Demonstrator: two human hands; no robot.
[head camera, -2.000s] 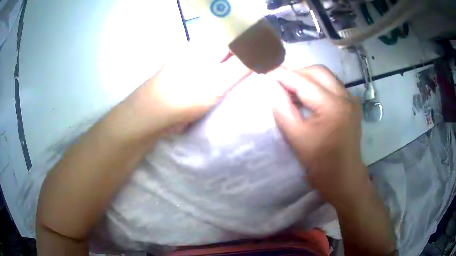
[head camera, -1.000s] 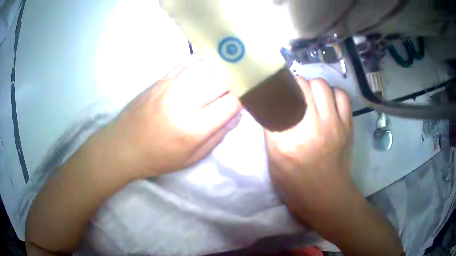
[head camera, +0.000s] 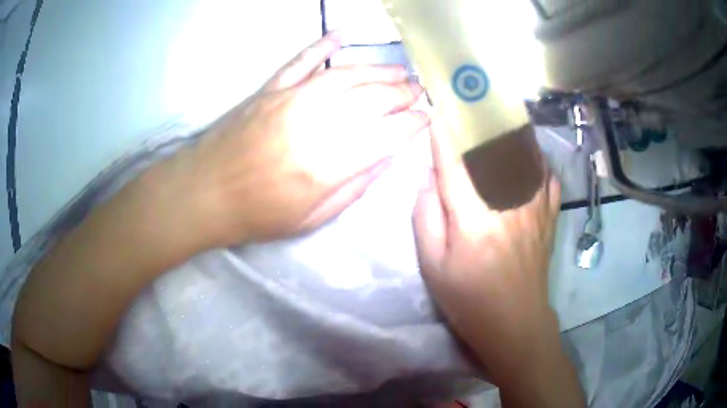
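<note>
A pale garment piece (head camera: 319, 319) spreads over the table's front part and my lap. My left hand (head camera: 311, 151) lies flat on the cloth with its fingers a little apart, pointing at the needle area. My right hand (head camera: 486, 239) rests on the cloth at the right, its thumb beside the index finger and its other fingertips partly behind the cream guard (head camera: 446, 88). The guard's brown end hangs over my right hand. The needle is hidden behind the guard, and lamp glare washes out the cloth there. Whether my right fingers pinch the cloth is unclear.
The sewing machine head (head camera: 638, 48) fills the upper right, with a dark curved bar below it. A metal lever (head camera: 590, 249) hangs right of my right hand. Green scissor handles (head camera: 647, 137) show partly behind the bar. A grey-white heap (head camera: 638, 343) lies at the lower right.
The guard and machine now appear further right. My left hand has its fingers more spread and reaches higher. My right thumb now shows beside its index finger. The cloth between the hands is more exposed.
</note>
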